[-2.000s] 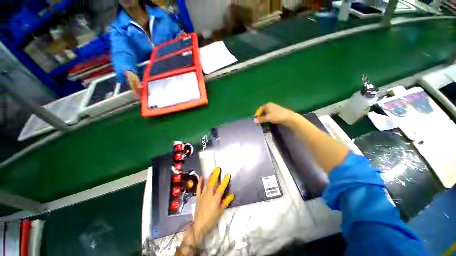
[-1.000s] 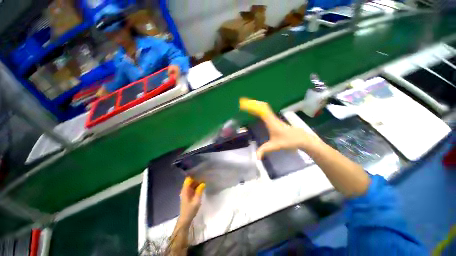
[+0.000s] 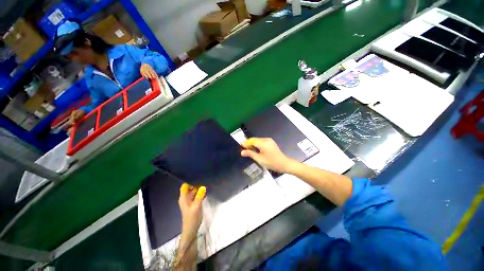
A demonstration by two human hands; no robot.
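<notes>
A dark tablet (image 3: 204, 153) is held tilted above the middle of the white foam tray (image 3: 228, 233), its matt back with a small barcode label facing up. My left hand (image 3: 191, 204), with yellow-orange finger cots, grips its near-left edge. My right hand (image 3: 265, 154) is at its right edge, finger and thumb close together; whether it grips the tablet or a small white strip there is unclear. One tablet (image 3: 162, 211) lies in the tray at the left and another (image 3: 281, 138) at the right, with a white label.
A green conveyor belt (image 3: 255, 74) runs beyond the tray. A bottle (image 3: 308, 89), white sheets (image 3: 408, 100) and a pile of clear film (image 3: 353, 127) lie to the right, with another tray of tablets (image 3: 379, 45) farther off. Across the belt, a person in blue handles a red tray (image 3: 114, 119).
The printed film is no longer over the tablets. The middle tablet is now raised and turned in my hands. My right hand has come down to its edge. The red tray across has moved left.
</notes>
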